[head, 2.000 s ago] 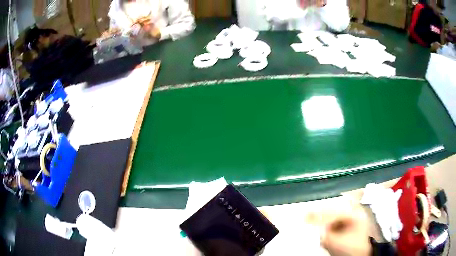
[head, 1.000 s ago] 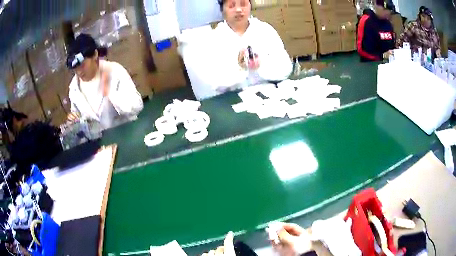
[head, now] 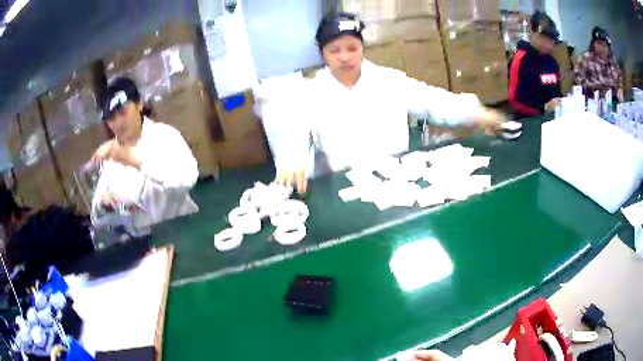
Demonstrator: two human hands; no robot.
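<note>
A black electronic unit lies on the shiny green conveyor belt, left of the bright light reflection. No hand touches it. My right hand shows only as a small strip at the bottom edge, well below and right of the unit. Its fingers are mostly cut off, so its grip is hidden. My left hand is out of the picture.
A red tape dispenser and a power adapter are at lower right. White ring parts and white flat pieces lie beyond the belt. A white foam box is at right. Co-workers are opposite.
The view has tilted up. The black unit, earlier near the bottom edge, now lies on the belt. My left hand has left the picture. The middle co-worker's arm has stretched out to the right.
</note>
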